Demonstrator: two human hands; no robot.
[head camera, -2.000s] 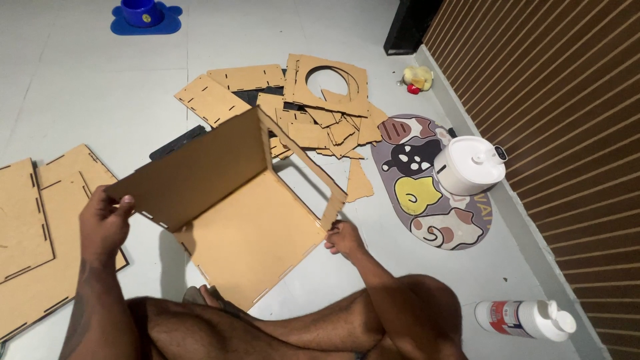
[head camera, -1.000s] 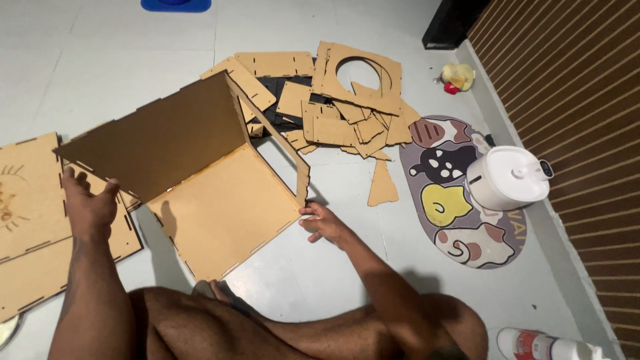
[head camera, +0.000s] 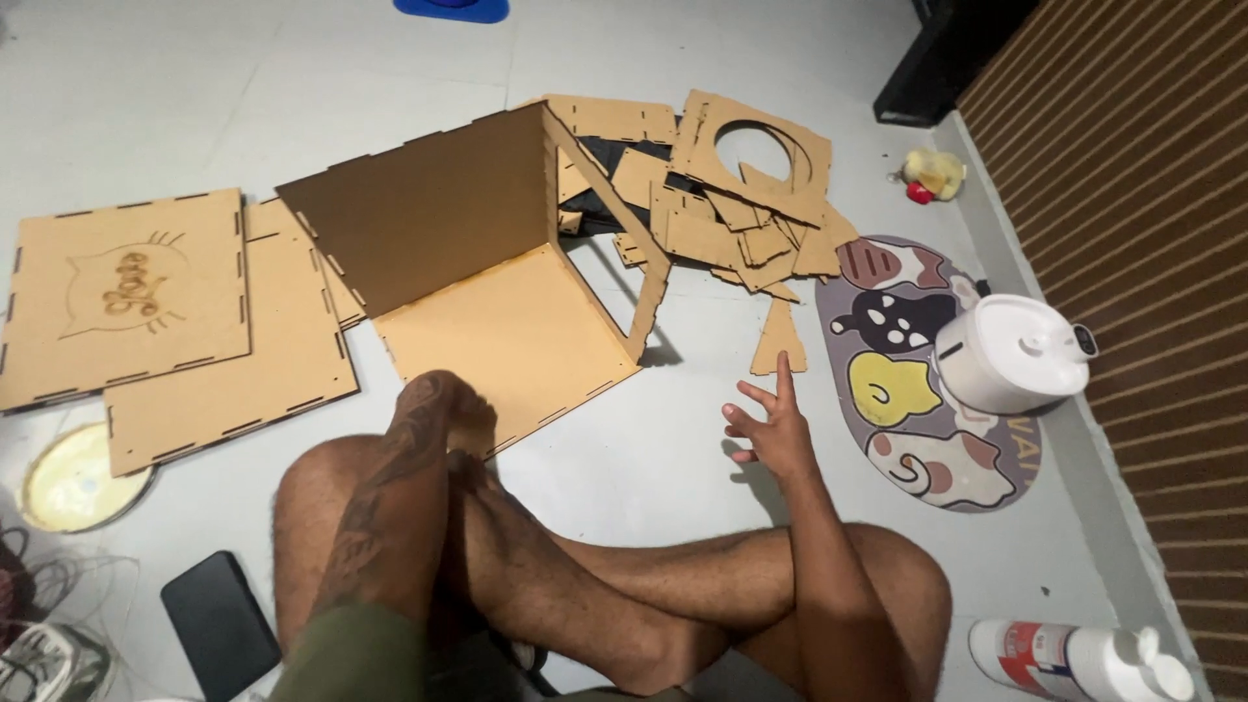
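A partly joined box of slotted fiberboard panels (head camera: 507, 331) stands on the floor, with a base, an upright wall and a frame with a large opening at its right side. My left hand (head camera: 453, 414) is at the near left edge of the base; its fingers are partly hidden, so its grip is unclear. My right hand (head camera: 770, 424) is held over the floor right of the box, fingers spread, with nothing in it. Just beyond its fingertips lies a small tapered fiberboard piece (head camera: 780, 341).
Loose cut panels (head camera: 702, 224) are piled behind the box. A panel with an engraved cat outline (head camera: 195, 283) overlaps others at left. Around are a phone (head camera: 222, 624), a round lid (head camera: 83, 483), a cat-patterned mat (head camera: 882, 385), a white pet fountain (head camera: 1014, 351), a plush toy (head camera: 931, 175) and a white bottle (head camera: 1077, 658).
My right hand has let go of the frame's near corner and moved right. My left hand has left the upright wall's left edge and come down to the base's near edge.
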